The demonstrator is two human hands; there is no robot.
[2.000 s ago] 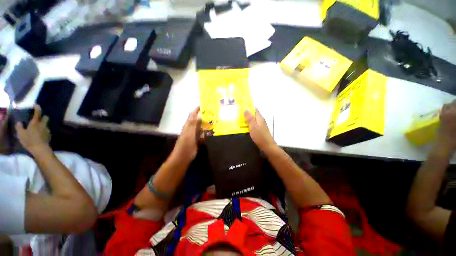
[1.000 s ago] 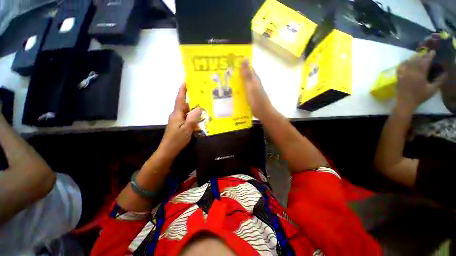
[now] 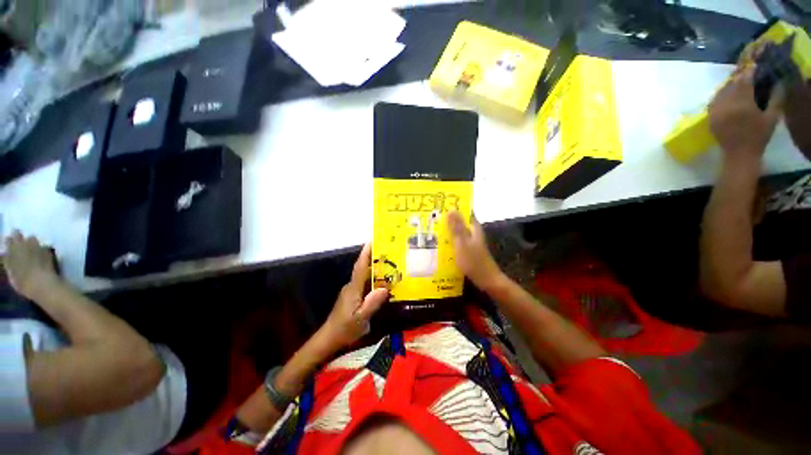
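Note:
A yellow printed sleeve [image 3: 420,240] with "MUSIC" lettering is around a black gift box [image 3: 425,142], held upright above my lap at the bench edge. A long black part of the box shows beyond the sleeve's far end and only a narrow black strip at the near end. My left hand [image 3: 354,302] grips the sleeve's lower left side, thumb on its front. My right hand [image 3: 471,251] grips its right side, fingers on the front. The back of the box is hidden.
Two sleeved boxes [image 3: 578,124] stand and lie at right. Open box bases with white cables [image 3: 196,200] and inserts [image 3: 142,111] are at left. White papers [image 3: 342,40] lie behind. Black cables [image 3: 645,22] are back right. Other people's hands are at far left and at right [image 3: 742,111].
The black part at the near end has shrunk to a strip, while black shows beyond the far end. The view has shifted. Both hands still hold the sleeve.

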